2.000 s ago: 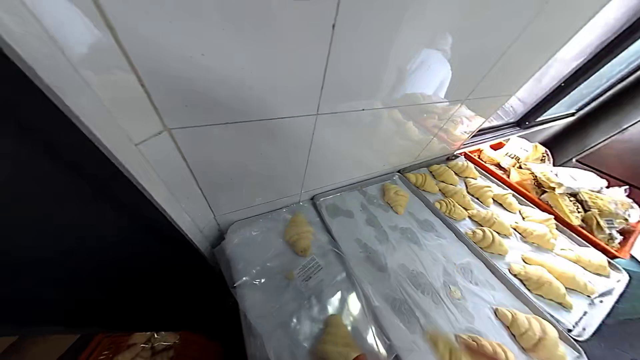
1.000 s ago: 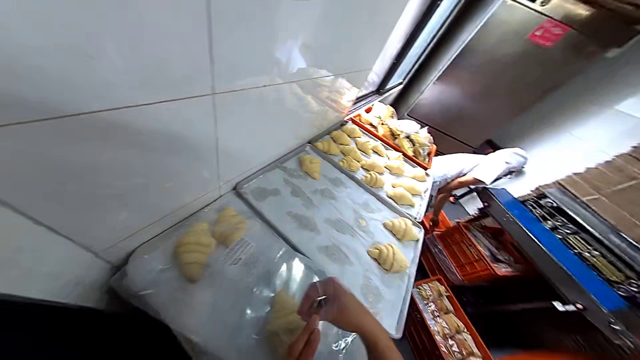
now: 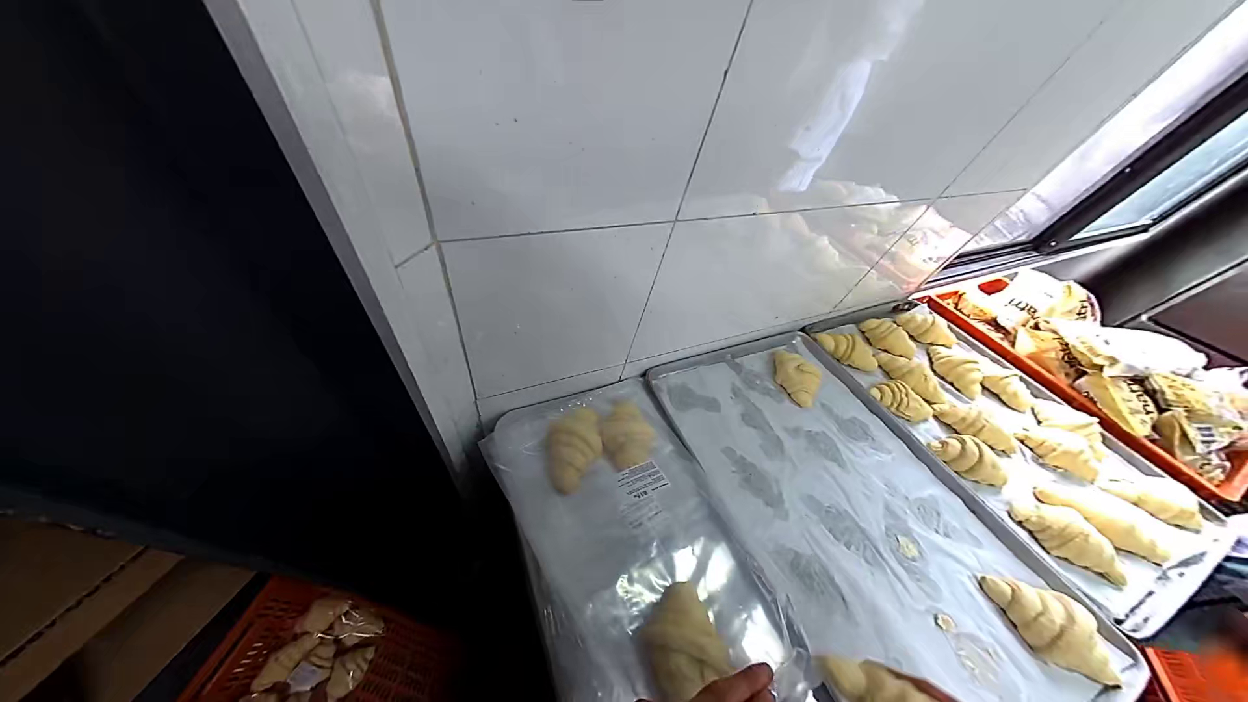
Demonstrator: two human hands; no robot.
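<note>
A clear plastic bag (image 3: pixel 595 531) with a printed label lies over the left tray. Inside it, two pale raw croissants (image 3: pixel 573 448) sit side by side at the far end, and another (image 3: pixel 682 639) lies nearer the bottom edge. My left hand (image 3: pixel 736 684) shows only fingertips, which pinch the bag's near edge beside that croissant. Just right of it, my right hand (image 3: pixel 921 688), mostly cut off by the frame, has its fingers on a blurred croissant (image 3: pixel 868 679). The lined middle tray (image 3: pixel 770 546) holds a croissant (image 3: pixel 798 378) at its far end and another (image 3: pixel 1051 629) near its right corner.
A third tray (image 3: pixel 1160 595) full of croissants stands to the right, against an orange crate (image 3: pixel 1063 380) of packaged goods. White wall tiles (image 3: pixel 556 302) rise behind the trays. At lower left, another orange crate (image 3: pixel 219 634) holds bagged pastries.
Two seconds ago the bag's far end showed one croissant; now two lie there. My right hand has moved from the bag to a croissant on its right. The view has swung left since one second ago.
</note>
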